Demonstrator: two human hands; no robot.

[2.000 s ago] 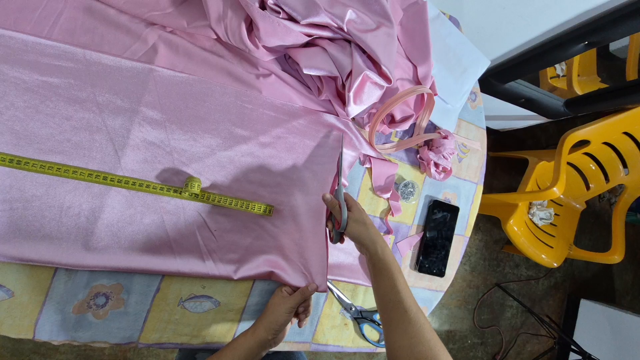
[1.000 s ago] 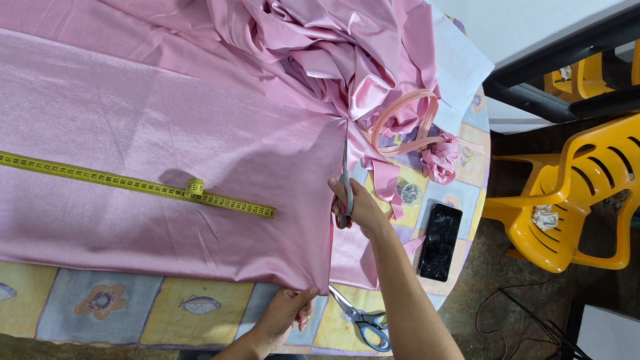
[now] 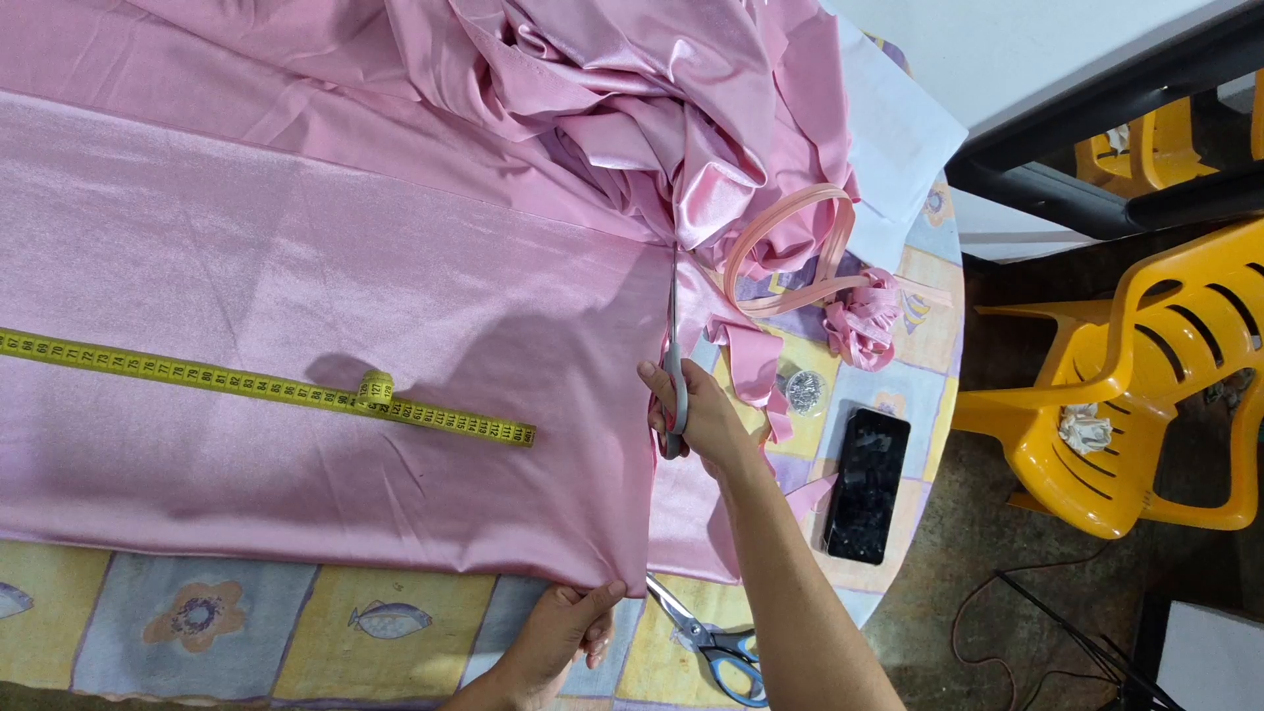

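Note:
Pink satin fabric (image 3: 474, 326) lies spread over the table, bunched at the top. My right hand (image 3: 691, 410) grips grey-handled scissors (image 3: 674, 370), whose blades point up along the fabric's right edge, their tips at the gathered folds. My left hand (image 3: 573, 627) pinches the fabric's lower right corner between thumb and finger. Across the fabric runs a yellow tape measure (image 3: 237, 383), with a small coil near its right part. Blue-handled scissors (image 3: 716, 647) lie on the patterned tablecloth (image 3: 395, 681) between my hands, partly behind my right forearm.
A peach zipper strip (image 3: 736, 262), a pink fabric bundle (image 3: 862, 321), a round container of pins (image 3: 805, 392) and a black phone (image 3: 867, 486) lie at right. White paper (image 3: 904, 128) is at the upper right. Beyond the table's edge stands a yellow plastic chair (image 3: 1096, 474).
My right hand and the grey-handled scissors have moved up along the fabric's right edge since the oldest frame. My left hand still holds the corner.

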